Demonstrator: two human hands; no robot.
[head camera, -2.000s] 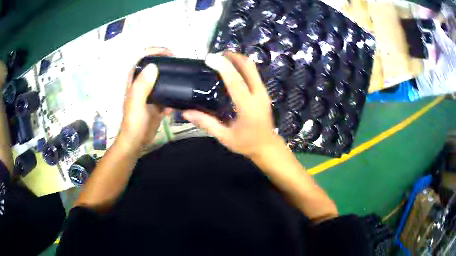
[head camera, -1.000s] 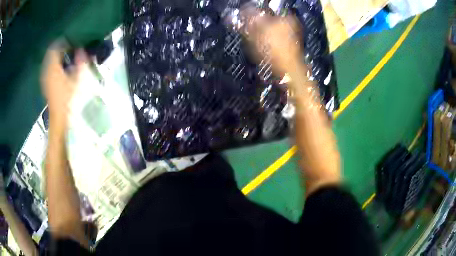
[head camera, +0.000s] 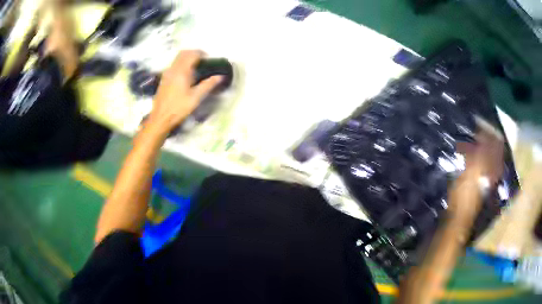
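My left hand (head camera: 181, 92) is closed round a short black cylindrical part (head camera: 213, 72) above the pale sheet-covered table (head camera: 267, 65), left of the middle. My right hand (head camera: 482, 155) is blurred over the right part of the shiny black blister tray (head camera: 410, 142); whether it holds anything cannot be told. The tray lies tilted on the table's right side, with rows of round pockets. More black cylindrical parts (head camera: 142, 81) stand, blurred, left of my left hand.
Another person's arm (head camera: 61, 41) and black sleeve are at the left. A blue bin edge (head camera: 163, 231) is below the table. Tan cardboard (head camera: 523, 202) lies right of the tray. The green floor (head camera: 35, 208) has yellow lines.
The view has swung left. My left hand, earlier at the table's far edge, is now near the standing black parts. My right hand has moved towards the tray's right side.
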